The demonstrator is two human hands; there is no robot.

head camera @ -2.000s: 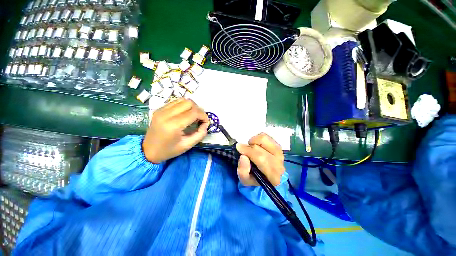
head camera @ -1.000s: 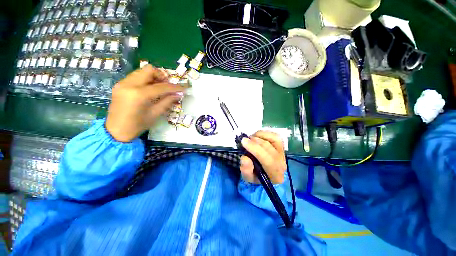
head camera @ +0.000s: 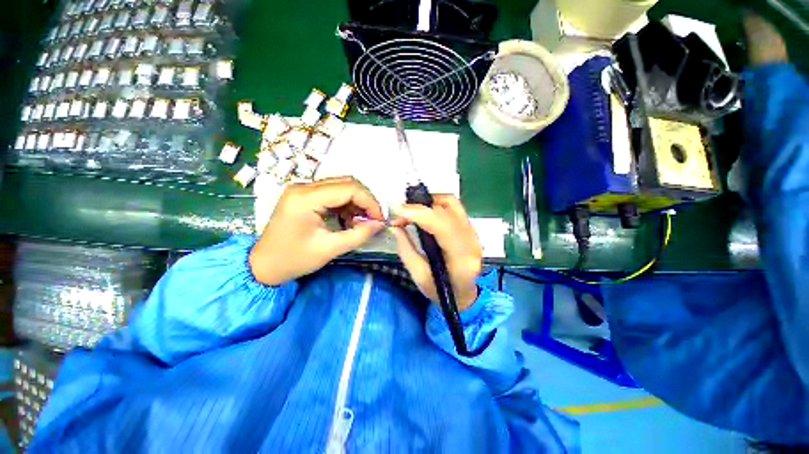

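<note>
My left hand (head camera: 318, 227) pinches a small thing between thumb and fingertips above the white work sheet (head camera: 390, 160); the fingers hide most of it, so I cannot tell what it is. My right hand (head camera: 441, 246) holds the black soldering iron (head camera: 435, 257), its metal tip pointing up and away toward the fan. My right fingertips meet the left ones at the small thing. A loose pile of battery cells (head camera: 288, 146) lies on the sheet's left side. The round circuit board is not clearly visible.
Blister trays (head camera: 115, 97) stand at the left. Behind the sheet are the fume fan (head camera: 414, 80) and tip-cleaning pot (head camera: 519, 93). Tweezers (head camera: 530, 208), the blue soldering station (head camera: 587, 133) and iron stand with sponge (head camera: 679, 155) are at the right. Another person's blue sleeve (head camera: 773, 177) reaches in at the right.
My left hand has come back from the cell pile to the sheet's front and pinches something. My right hand has moved left to meet it, the iron more upright. The neighbour's arm now reaches forward.
</note>
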